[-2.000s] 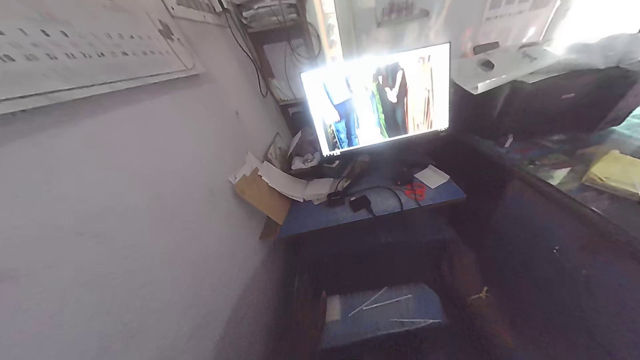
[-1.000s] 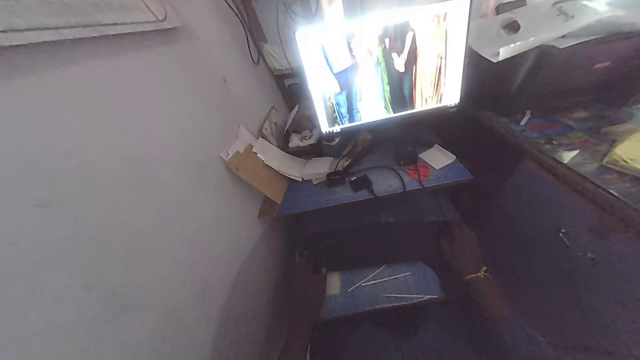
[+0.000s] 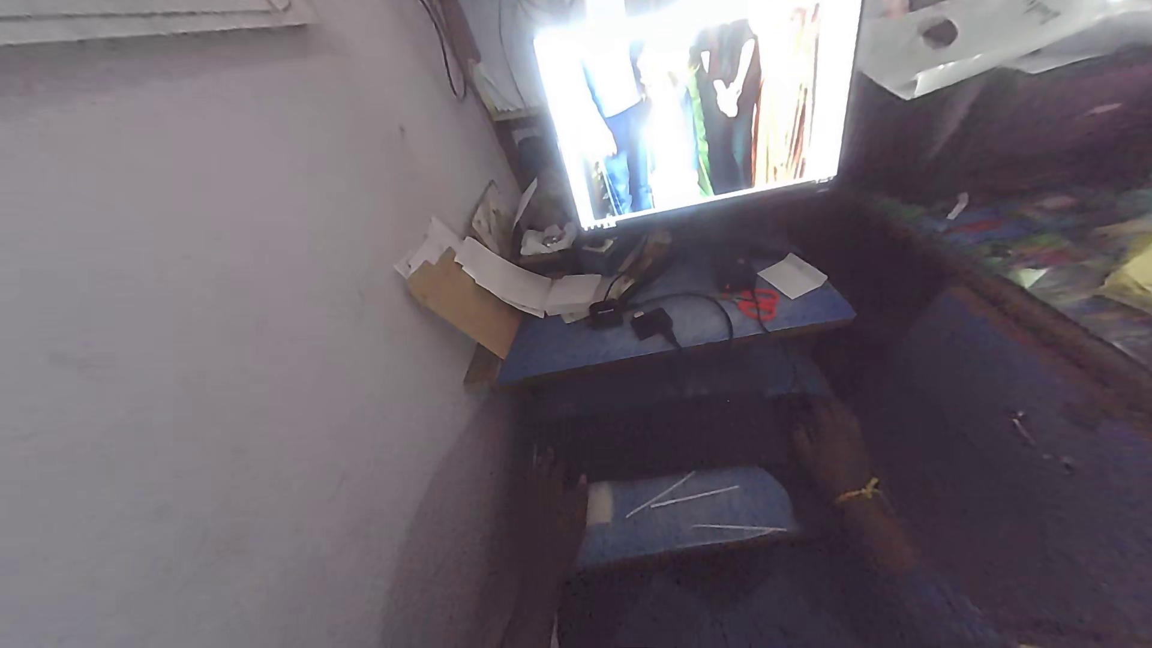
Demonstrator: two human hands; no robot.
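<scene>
My right hand (image 3: 814,441), with a yellow thread around the wrist, is at the right end of a dark keyboard (image 3: 666,436) on a blue pull-out tray (image 3: 693,504). Its fingers are hard to make out in the shadow. Near the keyboard's left end is my left hand (image 3: 558,486), very dark, its fingers mostly lost in shade. Several thin white sticks (image 3: 695,497) lie on the tray in front of the keyboard, between the two forearms. Whether either hand holds anything does not show.
Above the tray, a blue desk top (image 3: 576,351) bears a lit monitor (image 3: 702,108), black cable plugs (image 3: 652,324), red-handled scissors (image 3: 758,304), a white paper (image 3: 792,275) and leaning papers with cardboard (image 3: 468,301). A wall (image 3: 225,315) stands close on the left; a cluttered surface (image 3: 1062,261) lies right.
The view has tilted down since the first frame. Both forearms, hard to see at first, now show beside the tray; they look much the same as one second ago.
</scene>
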